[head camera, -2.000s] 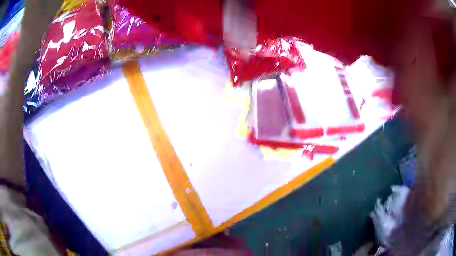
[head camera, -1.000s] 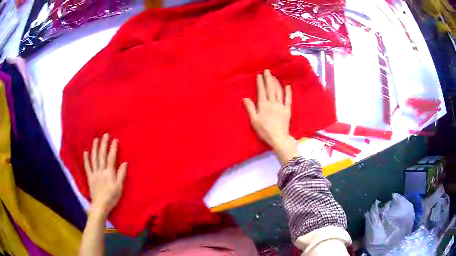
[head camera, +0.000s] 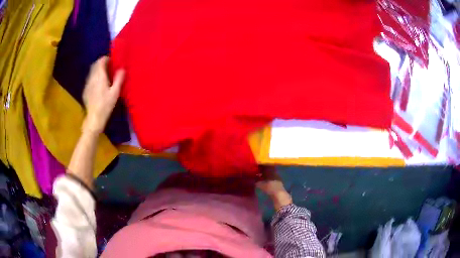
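A red jacket (head camera: 252, 65) lies spread over the white-topped table (head camera: 323, 143). A bunched part of it hangs over the near edge at the middle. My left hand (head camera: 102, 90) is at the jacket's left edge, slightly blurred, fingers apart; whether it grips the cloth is unclear. My right hand (head camera: 271, 186) is low at the table's near edge, beside the hanging red part. Its fingers are dark and blurred, so its hold cannot be told.
A mustard jacket (head camera: 40, 95) with a zipper and a navy garment (head camera: 80, 50) hang at left. Bagged red garments (head camera: 403, 25) and empty printed bags (head camera: 428, 101) lie at right. White plastic bags (head camera: 396, 242) are below the table at lower right.
The view has shifted left and down. My right hand has left the jacket's top and moved to the near edge. My left hand has moved up along the jacket's left edge.
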